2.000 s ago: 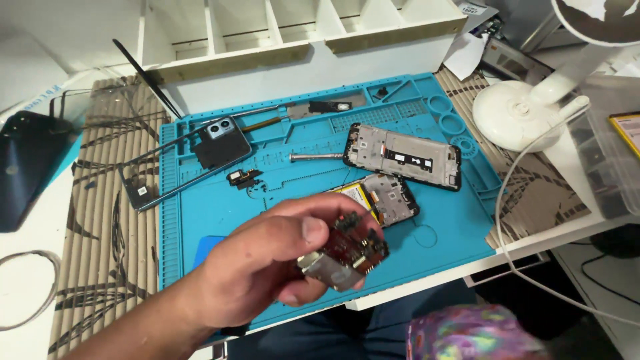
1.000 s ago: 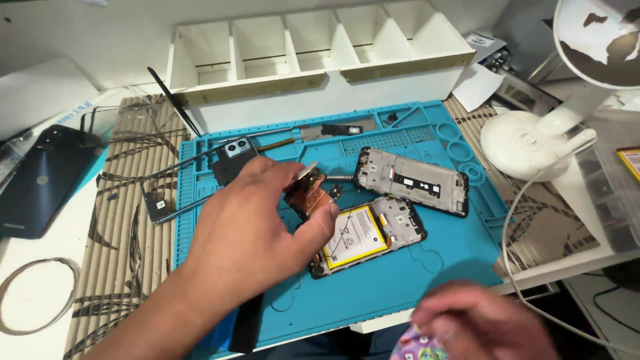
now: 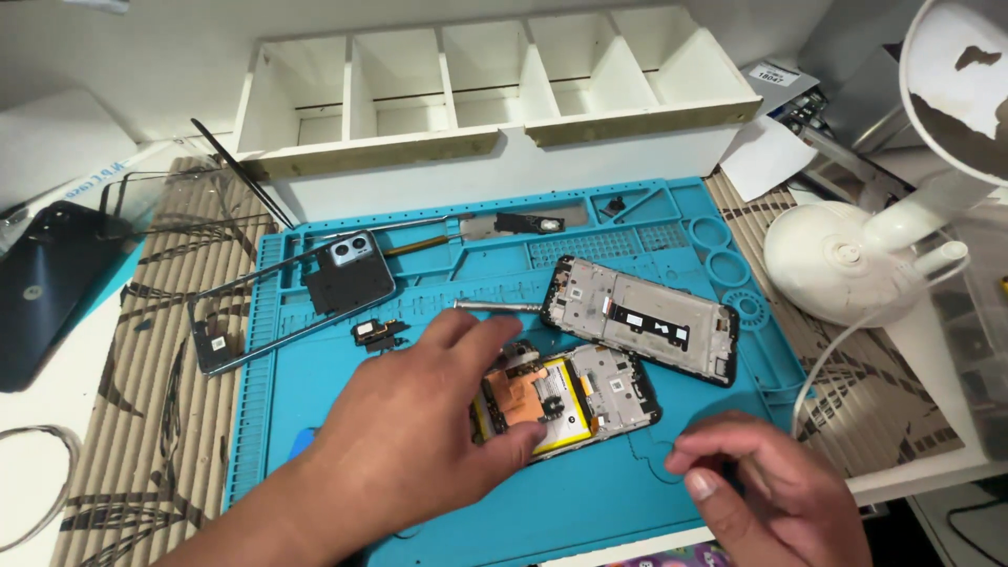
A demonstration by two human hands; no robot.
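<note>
My left hand [image 3: 441, 425] reaches over an opened phone chassis [image 3: 618, 394] with a yellow-edged battery [image 3: 579, 413]. Between its thumb and fingers is a phone circuit board with copper-coloured film [image 3: 516, 398], lying over the battery; whether the fingers grip it is unclear. My right hand [image 3: 764, 480] is at the lower right, fingers curled and apart, with nothing visible in it. A second phone frame [image 3: 642, 319] lies just behind the chassis, beside a metal screwdriver [image 3: 500, 306]. Left of these are a small black phone module [image 3: 376, 334] and a phone's mid-frame with camera cover [image 3: 350, 276].
The blue silicone repair mat [image 3: 504, 520] lies under the parts. A white divided shelf [image 3: 472, 142] stands behind it. At right are a white lamp base [image 3: 827, 256] and its cable; at far left lies a dark phone back cover [image 3: 47, 291].
My left hand has brought the circuit board over the battery in the chassis; two seconds ago it held the board up near the mat's front. My right hand has come into view.
</note>
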